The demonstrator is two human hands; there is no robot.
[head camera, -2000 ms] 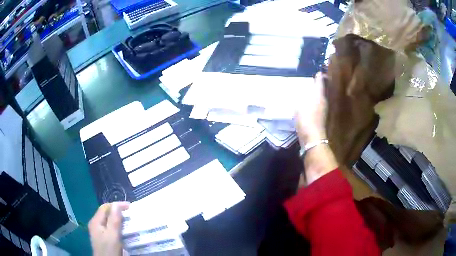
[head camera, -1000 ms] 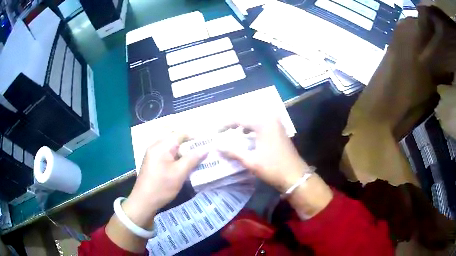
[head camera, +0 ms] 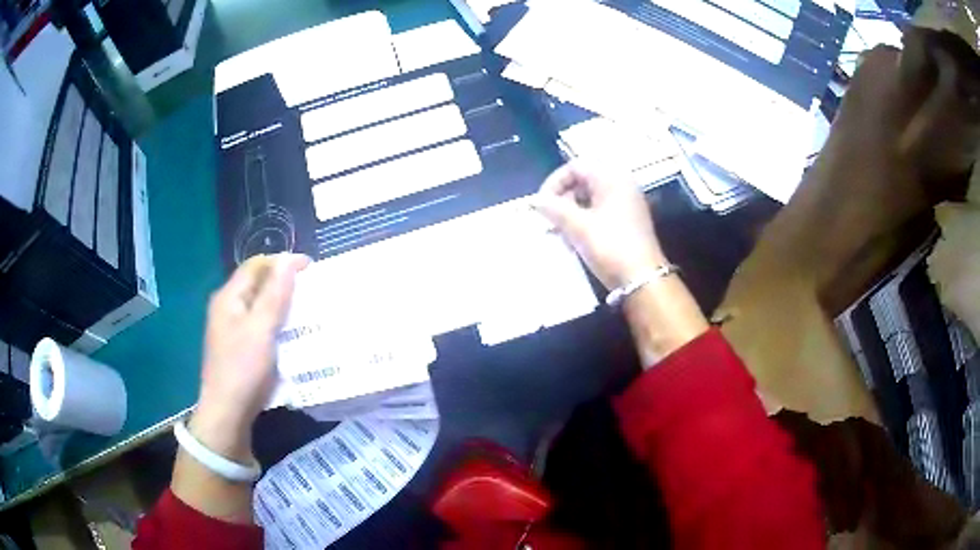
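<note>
A flat black-and-white box blank (head camera: 371,215), with three white rectangles and a headphone outline, lies before me. My left hand (head camera: 253,322) grips a label sheet (head camera: 344,467) over the blank's lower left corner. Barcodes show beside the fingers, and the sheet's rows of barcodes hang and curl down over my lap. My right hand (head camera: 607,220) is over the blank's right side, thumb and fingertips pinched together near its white panel. Whether a small label is between them cannot be made out against the white card.
Overlapping box blanks (head camera: 688,81) lie at the upper right. Erected boxes (head camera: 91,193) stand at the left. A white roll (head camera: 81,392) sits at the bench's front edge. Brown paper (head camera: 801,279) and bundled blanks (head camera: 903,365) are at the right. A red rounded object (head camera: 489,489) is at my lap.
My hands have moved apart. The right went up and right to the blank's right side; the left moved left with the label sheet. The view has shifted slightly, placing the blank further left.
</note>
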